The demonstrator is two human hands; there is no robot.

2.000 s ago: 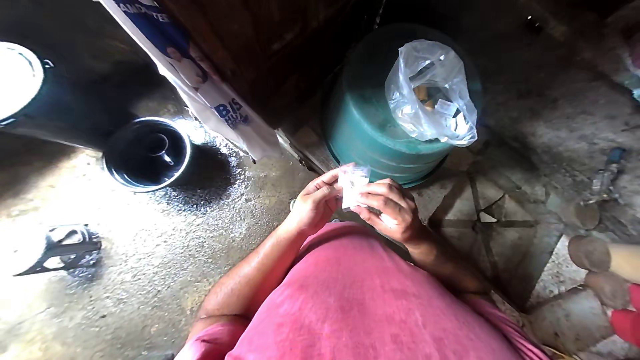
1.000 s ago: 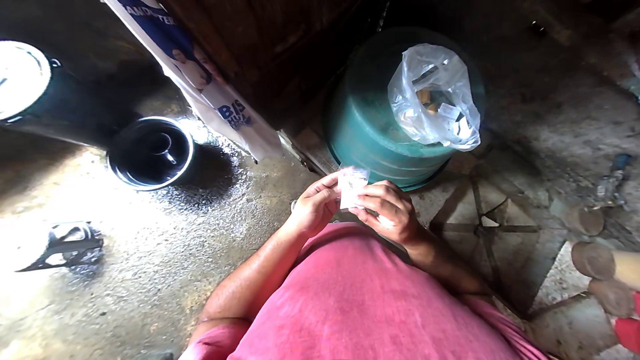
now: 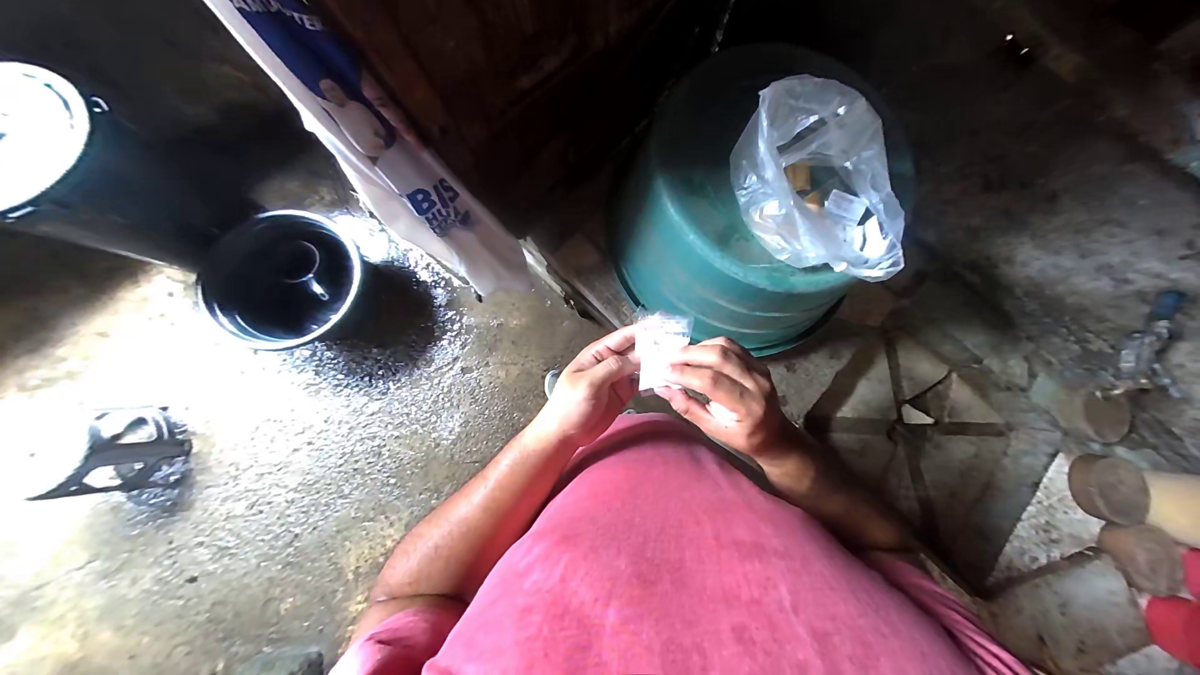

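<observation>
Both hands meet in front of my pink shirt around a small clear plastic packet [image 3: 662,349] with something whitish in it. The fingers of my left hand [image 3: 595,384] pinch its left edge. My right hand [image 3: 727,389] grips the right side with curled fingers; a bit of white shows below them. Just beyond the hands stands an upturned green plastic tub [image 3: 694,272]. An open, translucent plastic bag [image 3: 764,220] rests on it, holding small orange-brown and white pieces.
On the wet floor at left are a dark bucket [image 3: 211,309] with a handled dipper [image 3: 305,267] in it, a larger lidded container [image 3: 42,141] and a dark plastic stool or rack [image 3: 127,464]. A printed banner [image 3: 441,211] hangs beside dark wood. Cylindrical pieces [image 3: 1111,487] lie at lower right.
</observation>
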